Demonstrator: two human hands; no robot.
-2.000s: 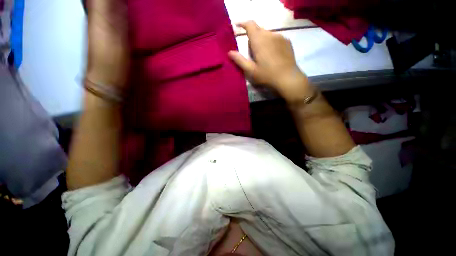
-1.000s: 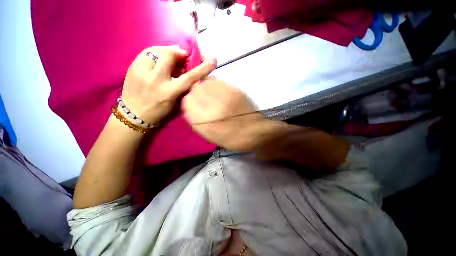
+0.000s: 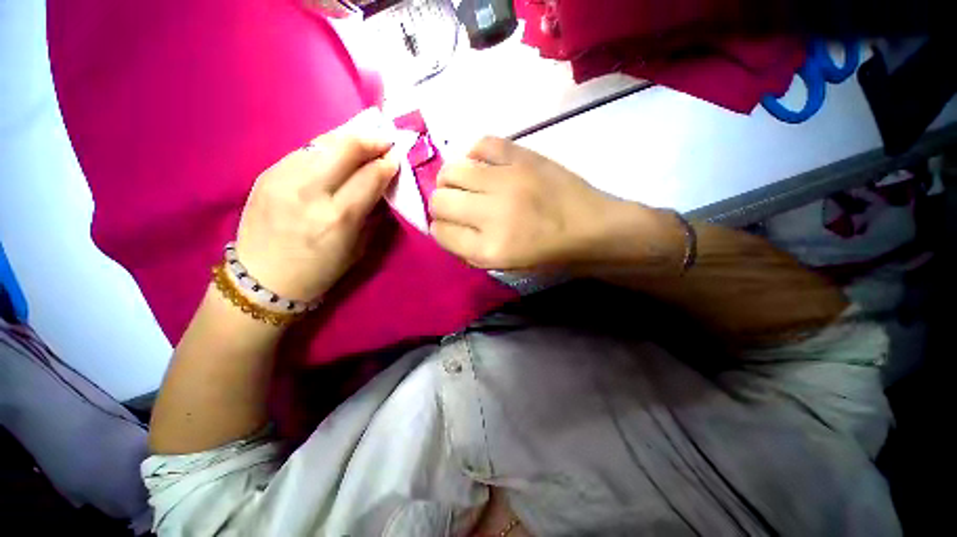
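A large magenta garment panel (image 3: 199, 126) lies on the white table and hangs over its front edge to my lap. My left hand (image 3: 315, 199) pinches the panel's folded edge, where a pale underside and a small magenta flap (image 3: 423, 151) show. My right hand (image 3: 514, 205) has its fingers curled at the right side of the same edge and holds it. The fingertips of both hands are a little apart, with the pale strip between them. The bright light washes out part of the left fingertips.
The lit presser foot area (image 3: 411, 40) and a short dark grey cylinder (image 3: 488, 19) are at the top. A magenta stack (image 3: 672, 52), blue scissor handles (image 3: 798, 97) and a dark flat object (image 3: 911, 94) lie at right. Pale grey cloth (image 3: 68, 420) hangs at left.
The panel first lay with a slit or fold facing up, then was shifted left and turned. My right hand has moved from beside my left hand slightly right, and the pale underside now shows.
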